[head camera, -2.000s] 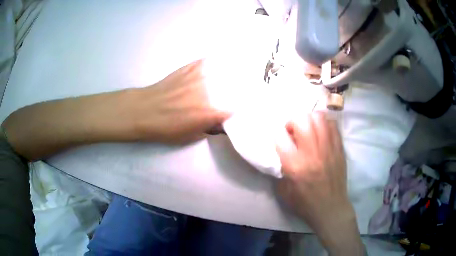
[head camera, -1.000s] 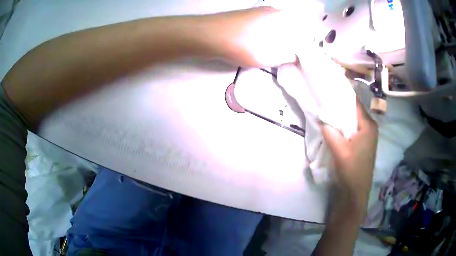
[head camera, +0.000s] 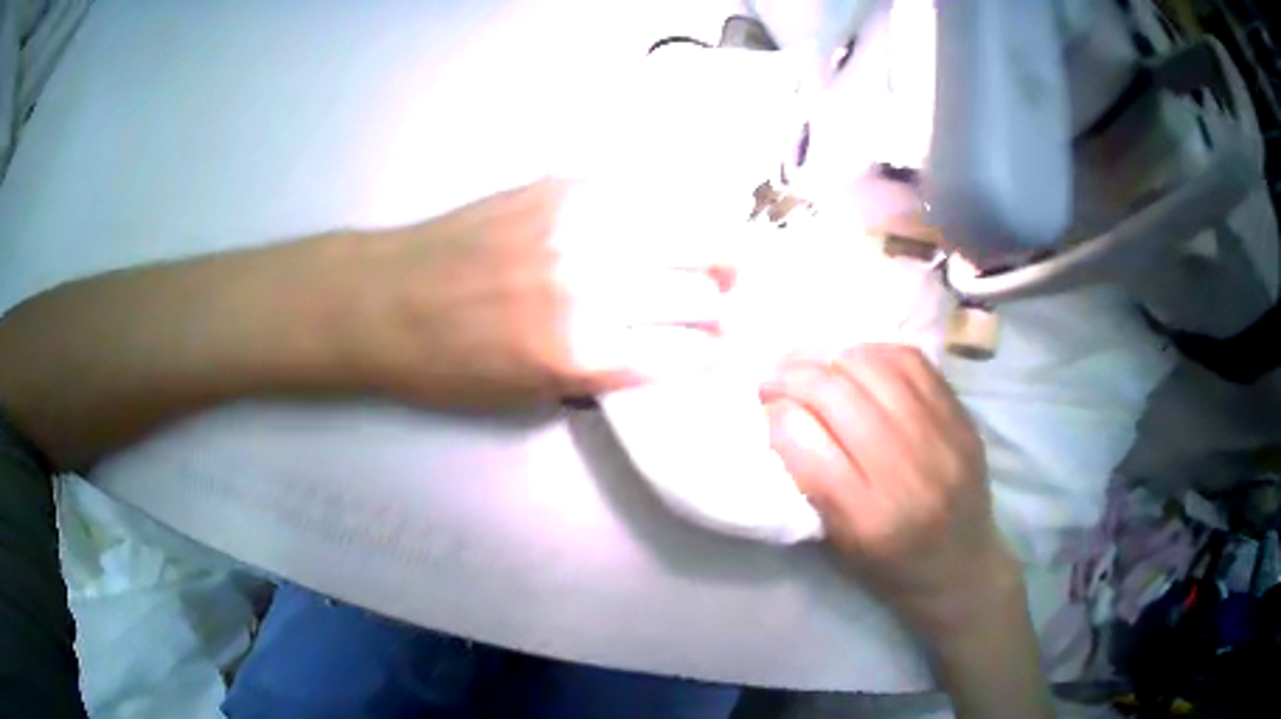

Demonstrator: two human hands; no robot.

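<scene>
A white fabric piece (head camera: 703, 464) lies on the machine bed in front of the needle area, washed out by lamp glare, its rounded edge towards me. My left hand (head camera: 562, 302) lies flat on its left part, fingers stretched to the right into the glare. My right hand (head camera: 885, 457) holds the fabric's right edge with bent fingers. The sewing machine's blue-grey block (head camera: 1000, 127) stands above and right of my hands, with a pale curved bar (head camera: 1124, 232) and a small cream knob (head camera: 972, 330). The needle and presser foot are lost in glare.
The white table (head camera: 422, 520) has a curved front edge above my blue jeans (head camera: 365, 660). White cloth (head camera: 155, 618) hangs at the lower left. More white cloth (head camera: 1054, 407) lies right of my right hand. Lilac and white scraps (head camera: 1138, 541) and dark clutter are at the lower right.
My left hand has come down from the machine head onto the fabric. My right hand has moved left and down. The fabric, lifted and bunched before, now lies spread under the hands, covering the bed outline.
</scene>
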